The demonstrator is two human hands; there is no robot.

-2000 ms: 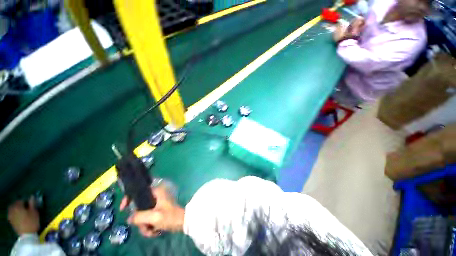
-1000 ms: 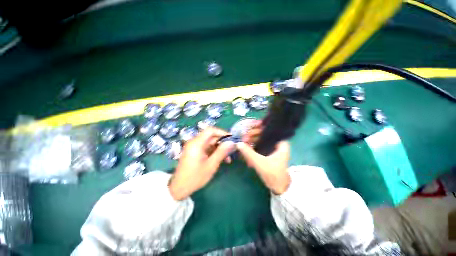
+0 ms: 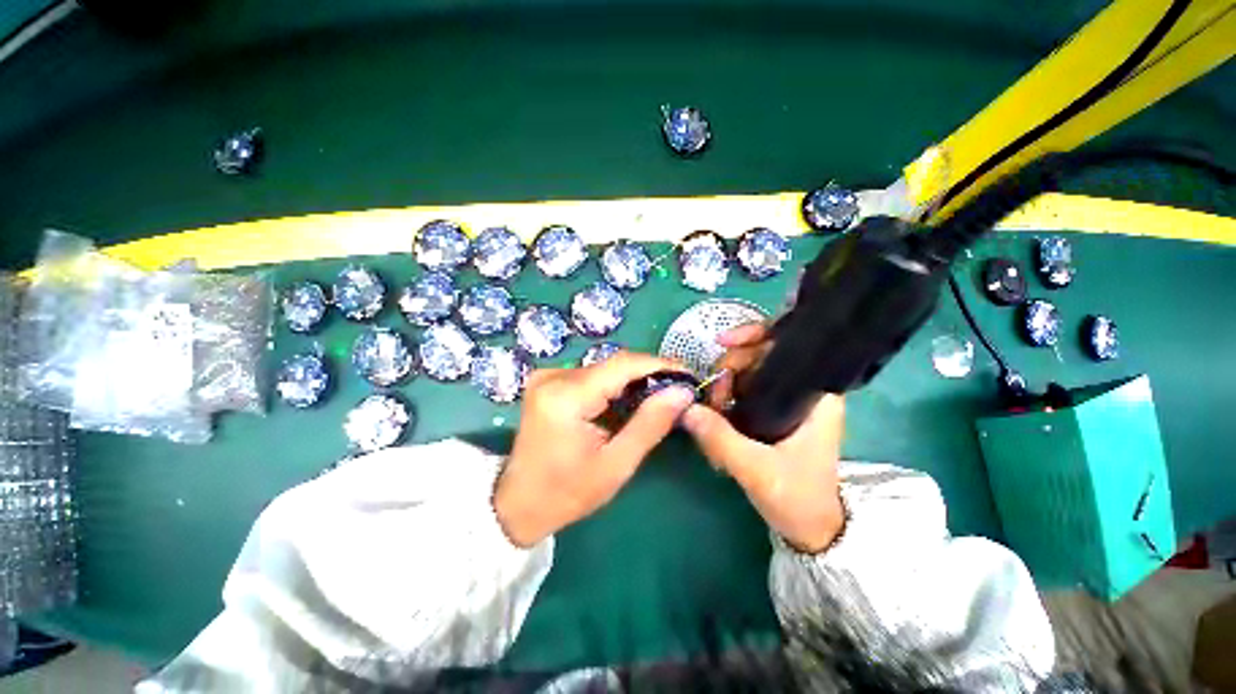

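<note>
My left hand holds a small dark round electronic unit between thumb and fingers. My right hand grips the thick black electric screwdriver, which leans up to the right with its cord at the top. My right thumb and fingertips also touch the unit's right edge, where a thin yellowish lead wire shows. The screwdriver's tip is hidden by my hand. The round perforated screw plate lies just behind my hands, partly covered by my right fingers.
Several round units lie left of the plate, more at the right. Two lie beyond the yellow strip. Clear plastic bags lie at left. A green power supply box stands at right, a yellow post behind it.
My left hand has come from the far left and my hands have met over a unit. The view has turned to the bench in front. In the last second both hands stay together.
</note>
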